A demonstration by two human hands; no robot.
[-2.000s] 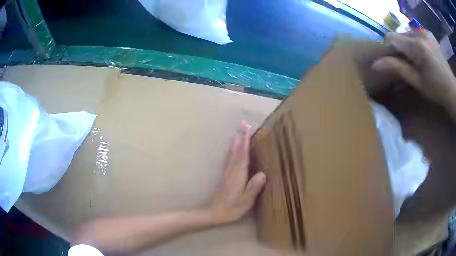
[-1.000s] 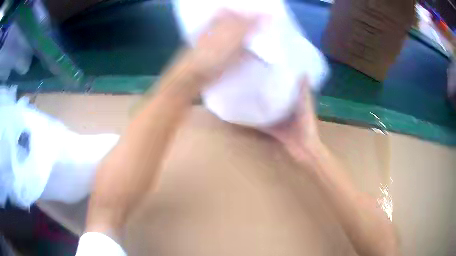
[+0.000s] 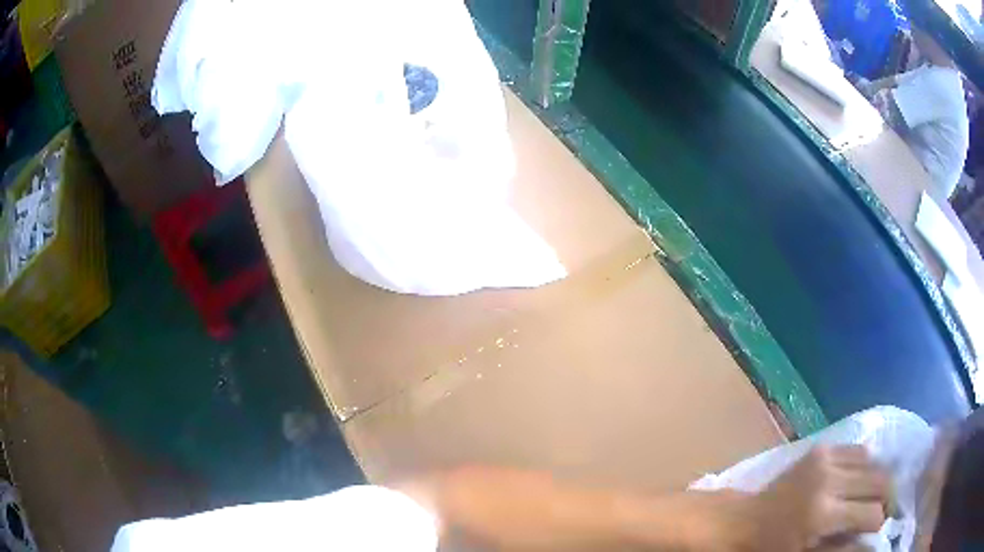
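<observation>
My left hand (image 3: pixel 825 498), bare below a white sleeve, reaches to the lower right with its fingers curled on a white poly bag (image 3: pixel 890 437). The picture's edge cuts off this bag, and its contents cannot be told. My right hand is not in view. A heap of white poly bags (image 3: pixel 421 205) with a dark printed patch lies on the cardboard table cover (image 3: pixel 561 377) at its far left end. Part of the heap hangs over the table edge.
A green frame rail (image 3: pixel 712 291) with a post borders the dark conveyor belt (image 3: pixel 777 205). At left on the floor stand a yellow crate (image 3: pixel 65 270) with small pale items, a red stool (image 3: pixel 205 259) and a printed carton (image 3: pixel 130 97). A person (image 3: pixel 933 119) is beyond the belt.
The view has swung left, bringing the bag heap, crate and stool into sight. Both hands held a white bag over the belt; now only my left hand shows, on a bag at lower right.
</observation>
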